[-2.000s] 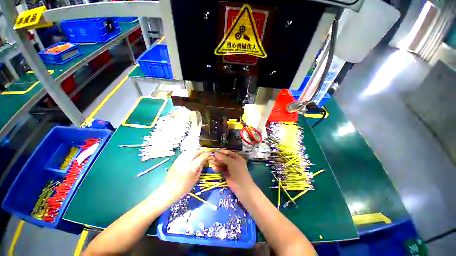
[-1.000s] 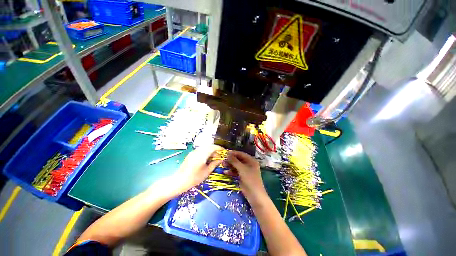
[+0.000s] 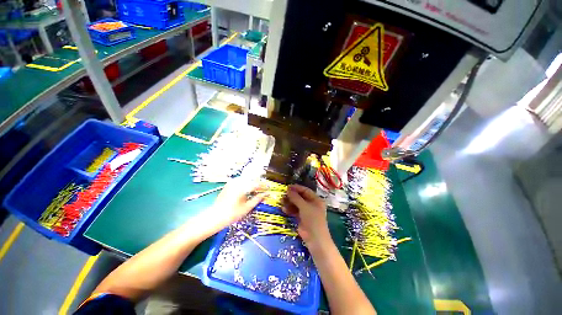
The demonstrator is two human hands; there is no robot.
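My left hand (image 3: 241, 198) is at the back edge of the blue parts tray (image 3: 212, 261), its fingertips on yellow wires (image 3: 275, 193) in front of the dark crimping die (image 3: 294, 147). My right hand (image 3: 305, 206) is just right of it, fingers bent together; what is between its fingertips is too small to tell. More short yellow wires (image 3: 271, 224) lie across the back of the tray, with silvery terminals (image 3: 277, 284) loose in it. White wires (image 3: 228, 157) lie fanned left of the die. A pile of yellow-and-white leads (image 3: 371, 212) lies at right.
The crimping press (image 3: 370, 55) with its warning triangle stands over the bench. Red-handled scissors (image 3: 328, 175) lie right of the die, before a red block (image 3: 373, 151). A blue side bin (image 3: 21, 197) with red and yellow wires (image 3: 83, 200) stands at left.
Since two seconds ago the view has turned and the bench sits lower right. My hands, earlier together at the die, have moved slightly apart, and yellow wires now show between them.
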